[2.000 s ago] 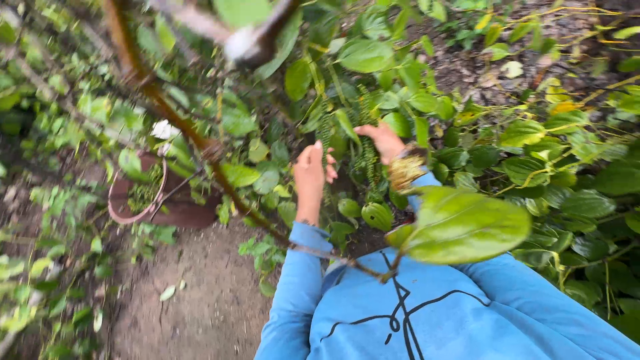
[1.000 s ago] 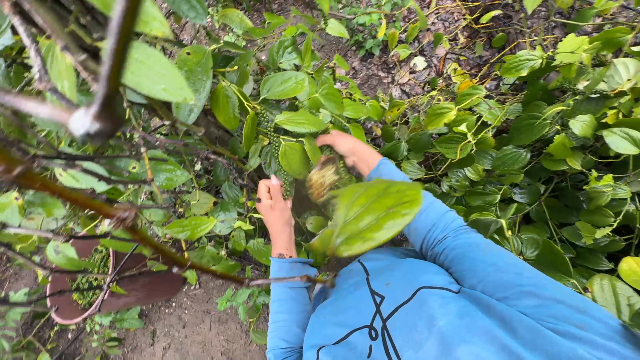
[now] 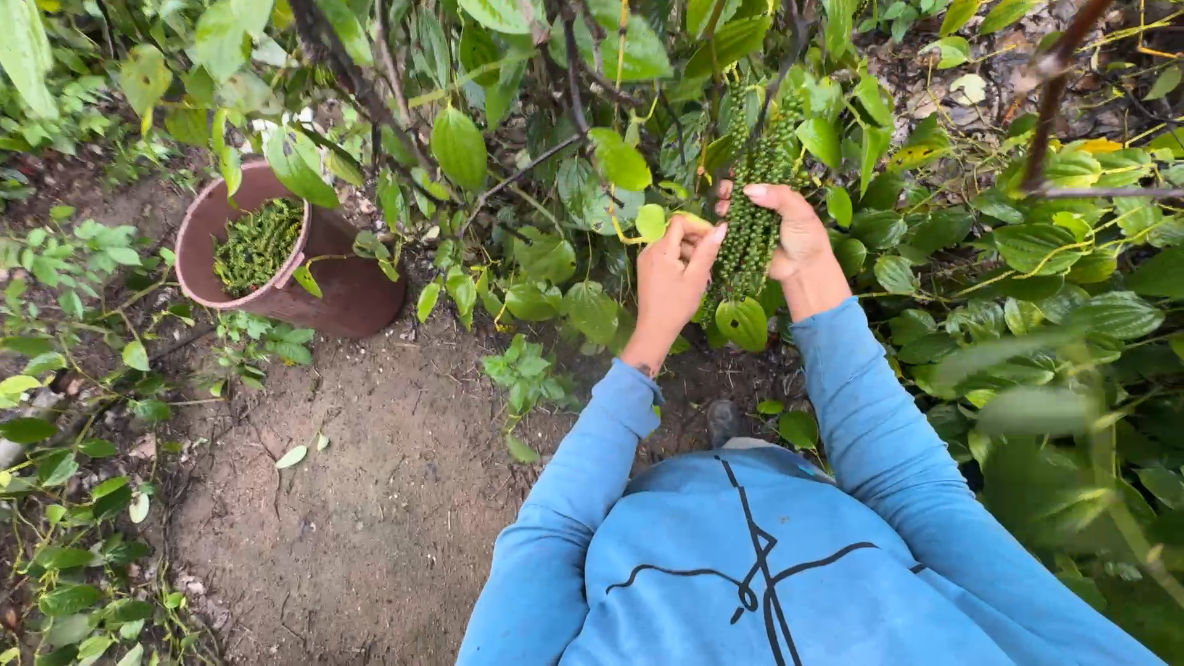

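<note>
A thick bunch of green peppercorn spikes [image 3: 751, 231] hangs among the leaves of a pepper vine. My right hand [image 3: 797, 231] is closed around the bunch from its right side, thumb across the front, with some fingertips showing behind it. On the left side of the bunch, my left hand [image 3: 677, 268] has its thumb and forefinger pinched together at the edge of the spikes; whether a spike or stem is between them cannot be told. A green leaf [image 3: 742, 324] lies at the lower end of the bunch.
A brown plastic bucket [image 3: 338, 282] with picked green spikes [image 3: 259, 245] stands tilted on the soil at the left. Dark bare branches [image 3: 527, 166] cross in front of the vine. A blurred brown stem [image 3: 1054, 92] is near the view at upper right. Dense leaves [image 3: 1036, 250] fill the right side.
The view has shifted, and the large leaf and branch that crossed in front of my shirt are out of the way. My hands, apart before, are now close together at the bunch.
</note>
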